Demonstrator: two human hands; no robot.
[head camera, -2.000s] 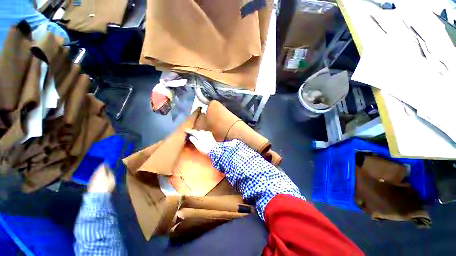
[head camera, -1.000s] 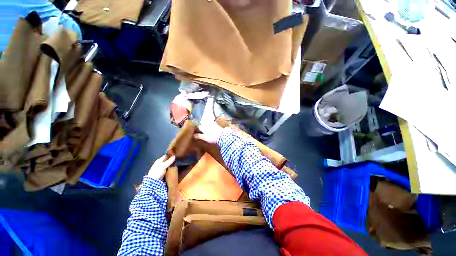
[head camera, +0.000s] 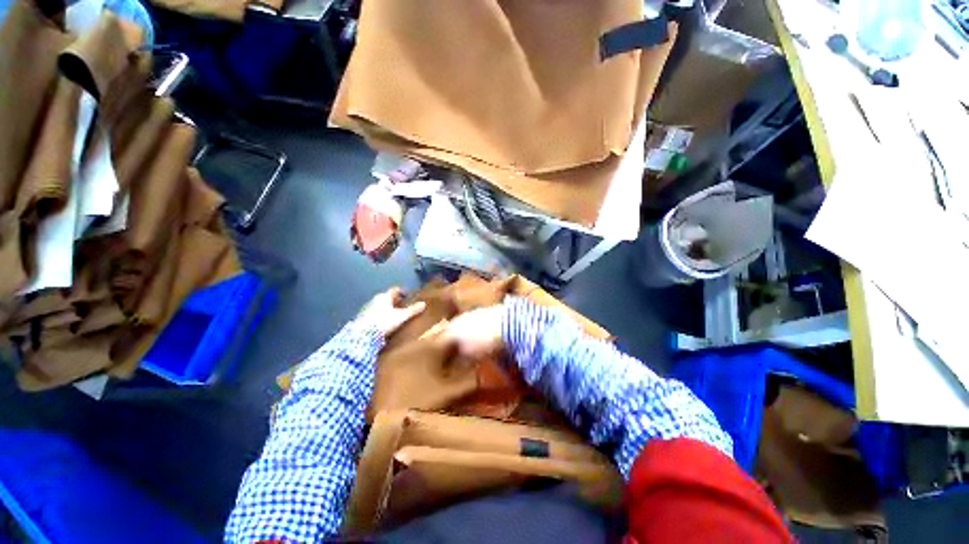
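Folded brown panels (head camera: 489, 473) lie on my dark-aproned lap, with a small black tab (head camera: 534, 447) near their upper edge. My left hand (head camera: 392, 313) grips the far edge of a brown panel (head camera: 409, 367) that stands above the stack. My right hand (head camera: 475, 330) is on the same panel just to the right; it is blurred and its fingertips are partly hidden, so its hold is unclear. A little of an orange piece (head camera: 495, 385) shows below my right hand.
Large tan panels (head camera: 489, 96) hang over a white bench ahead. Brown pieces (head camera: 128, 244) are heaped at left over a blue bin (head camera: 197, 338). At right are a white bucket (head camera: 680, 239), a blue bin (head camera: 717, 398) and a yellow-edged worktable (head camera: 863, 351). A striped cloth with red hangs at the bench edge.
My left hand has come in from the left and taken hold of the brown panel. The panel now covers most of the orange piece. My right hand has drawn back nearer to me.
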